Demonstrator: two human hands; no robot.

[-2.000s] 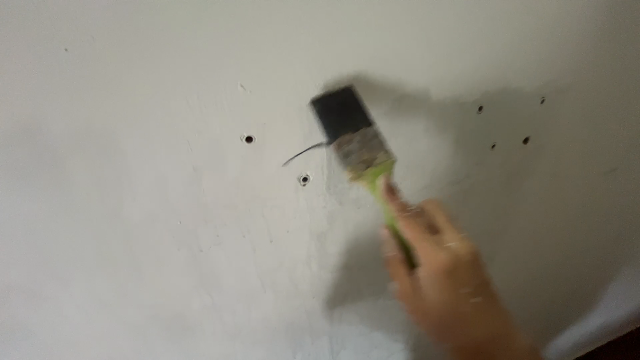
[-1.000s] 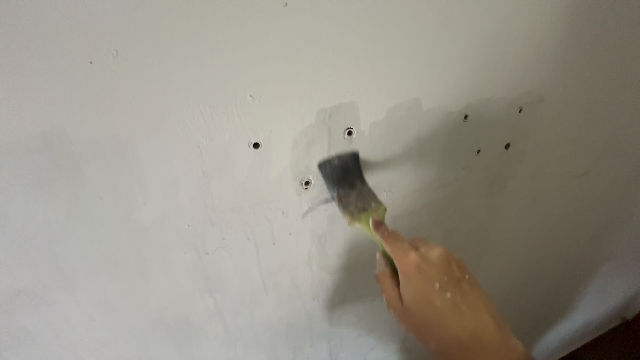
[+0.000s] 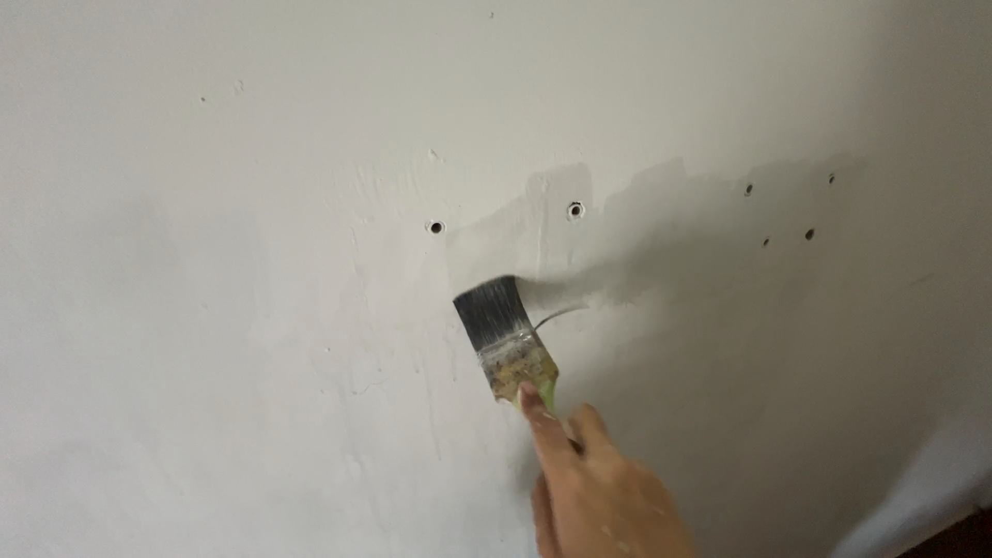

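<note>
My right hand (image 3: 608, 496), with light specks on its skin, holds a flat paintbrush (image 3: 505, 337) by its green handle, the index finger laid along it. The dark bristles point up and left against a pale wall (image 3: 271, 310); one stray bristle curls out to the right. A damp-looking darker patch (image 3: 562, 182) spreads over the wall above the brush and to its right. Around the patch are a hole (image 3: 435, 227) at its left edge and a second hole (image 3: 575, 210) with a chipped rim. My left hand is out of view.
Several small holes (image 3: 809, 234) dot the wall at the right. Small bumps (image 3: 432, 155) and drip marks show on its surface. A dark reddish-brown area (image 3: 957, 539) lies in the lower right corner. The shadow of the hand and brush falls to the right.
The brush has moved down and left from beside the holes. The hole with the chipped rim was hidden two seconds ago and now shows; the lower hole seen earlier is now hidden.
</note>
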